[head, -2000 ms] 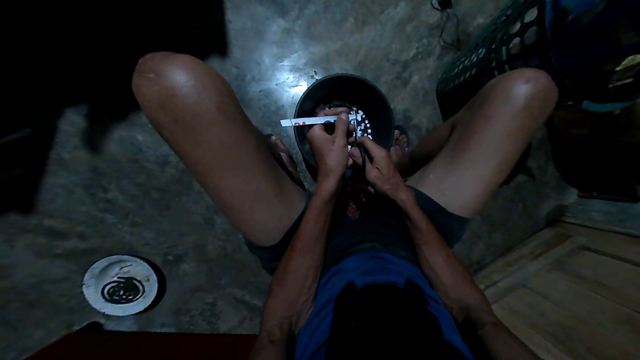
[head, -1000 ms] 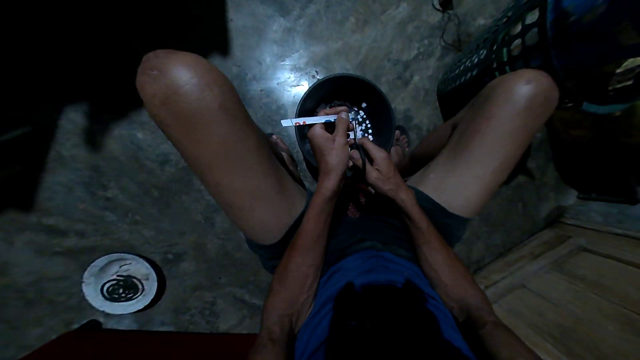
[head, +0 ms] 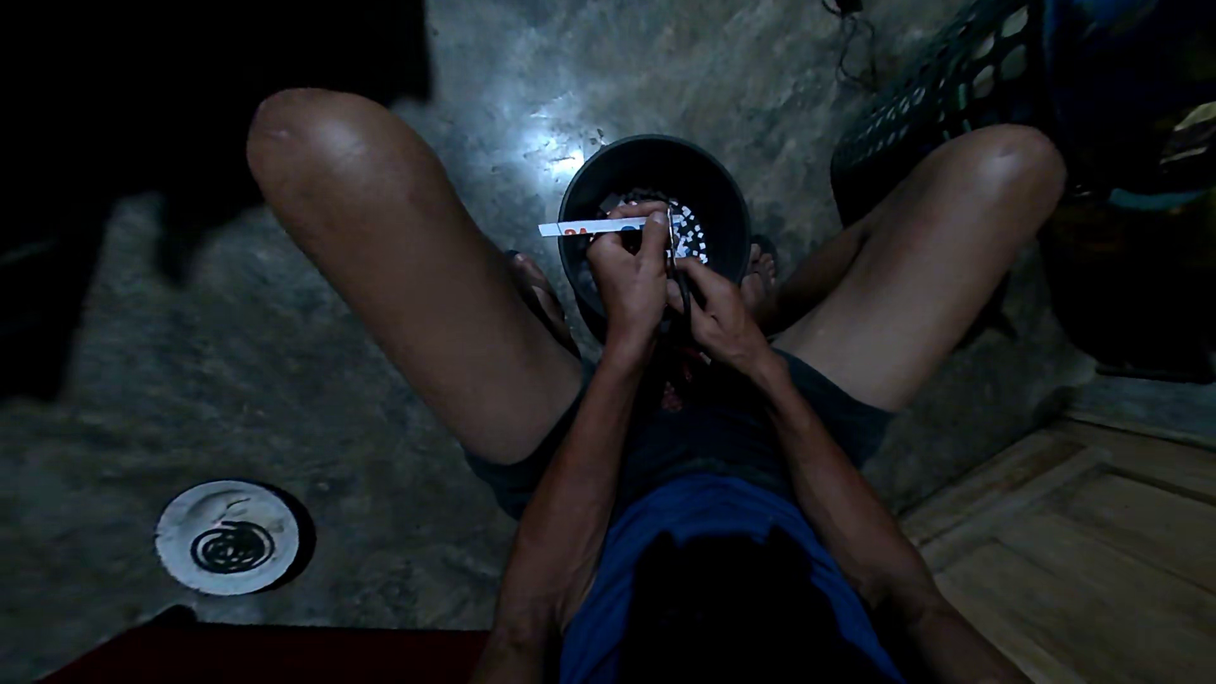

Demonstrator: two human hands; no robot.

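My left hand (head: 635, 275) pinches a narrow white strip (head: 591, 228) with coloured print, its free end pointing left over a dark round bucket (head: 727, 185). In my right hand (head: 717, 309) is a pair of dark-handled scissors (head: 682, 285), their blades upright beside my left fingertips at the strip's right end. How far the blades are apart cannot be told. Many small white cut pieces (head: 695, 233) lie inside the bucket below the blades. The bucket stands on the floor between my feet, and my forearms come in from below.
A white plate (head: 180, 551) with a dark coil (head: 231, 547) sits on the concrete floor (head: 380, 494) at lower left. A perforated plastic basket (head: 912, 123) stands at upper right, beyond my knee. At lower right is a wooden panel (head: 1092, 532); a dark red surface (head: 285, 655) crosses the bottom left.
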